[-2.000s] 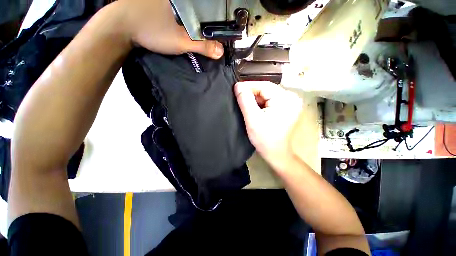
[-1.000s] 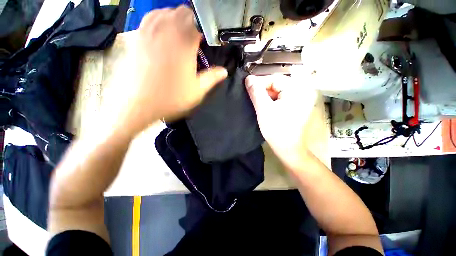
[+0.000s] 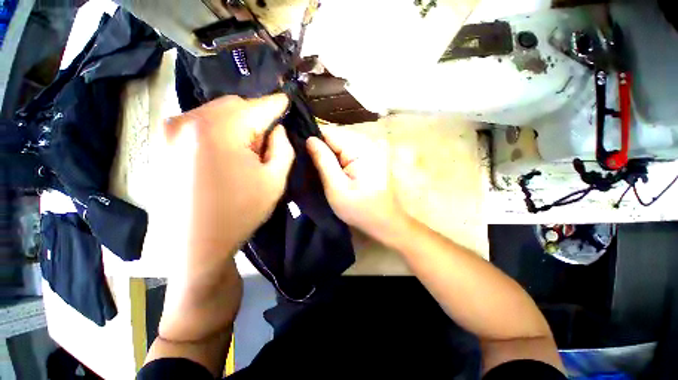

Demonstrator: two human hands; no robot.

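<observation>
A black fabric bag (image 3: 321, 234) lies on the pale board in front of the sewing machine (image 3: 416, 82), with its upper edge at the presser foot (image 3: 291, 74). A silvery zipper (image 3: 241, 61) shows near its top, and a thin pale line runs along its lower edge. My left hand (image 3: 230, 163) lies over the bag's left part and pinches the fabric just below the presser foot. My right hand (image 3: 355, 178) pinches the bag's right edge with thumb and fingertips. The needle tip is too small to make out.
A heap of black bag pieces (image 3: 85, 133) lies at the left, with a flat black pouch (image 3: 74, 263) below it. Red-handled snips (image 3: 623, 122) and black cords (image 3: 554, 197) are at the right on the machine bed. A round clear tub (image 3: 576, 241) stands below them.
My left hand has come down from its raised position onto the fabric below the presser foot. The bag's lower part has turned and bunched between my hands. The camera view has shifted.
</observation>
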